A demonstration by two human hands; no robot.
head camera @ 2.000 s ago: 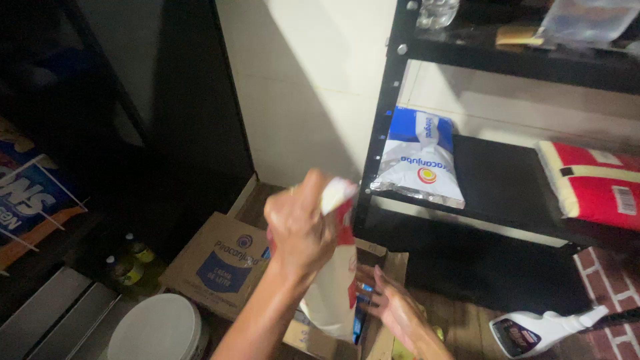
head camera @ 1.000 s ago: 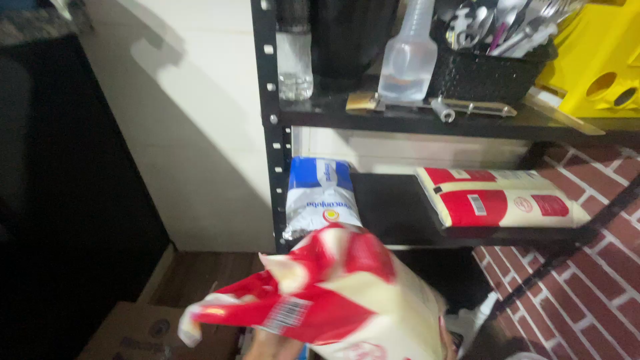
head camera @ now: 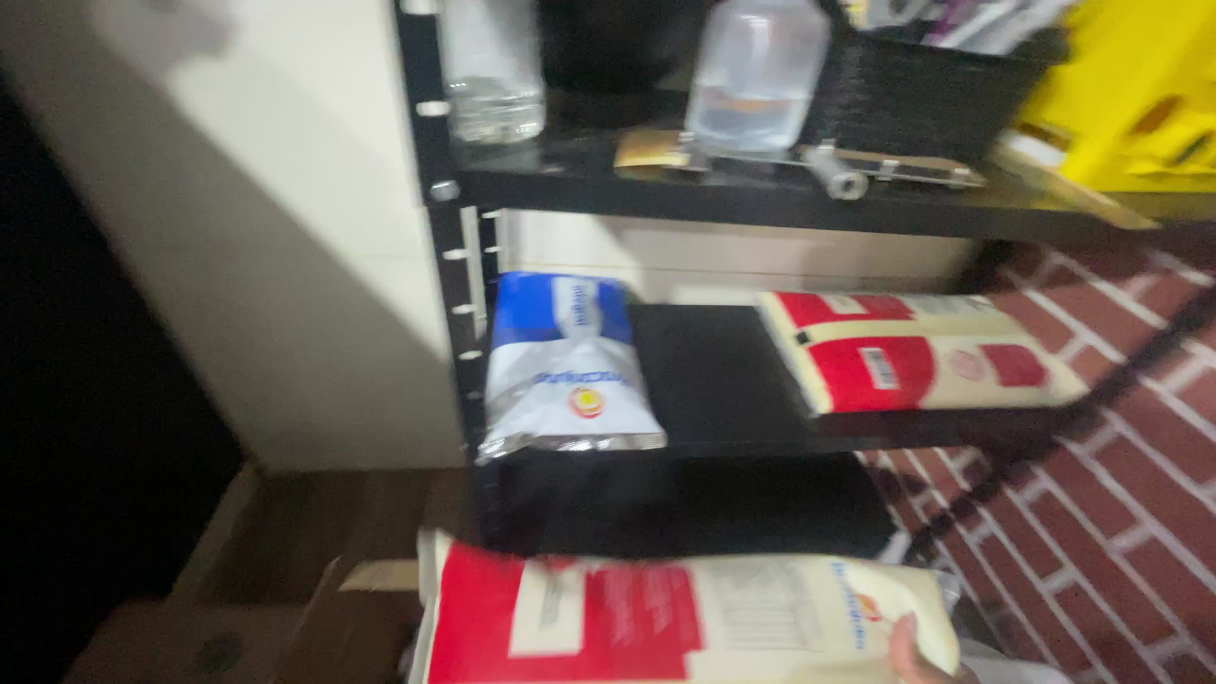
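A red and cream plastic food pouch (head camera: 703, 617) lies sideways across the bottom of the view, its right end gripped by my right hand (head camera: 914, 655), of which the thumb shows. My left hand is out of sight. Beyond the pouch, on the black middle shelf (head camera: 708, 380), a blue and silver bag (head camera: 570, 361) sits at the left. A similar red and cream pouch (head camera: 921, 351) lies flat farther right on the same shelf, apart from the blue bag.
The upper shelf (head camera: 589, 195) carries a clear spray bottle (head camera: 757, 81), a glass jar (head camera: 494, 85), a black basket of utensils (head camera: 921, 95) and a yellow object (head camera: 1140, 104). A brick-patterned wall (head camera: 1121, 456) borders the right. Cardboard boxes (head camera: 209, 641) stand low at left.
The held pouch, crumpled and tilted one second ago, is now spread out horizontally. The view has swung toward the shelves.
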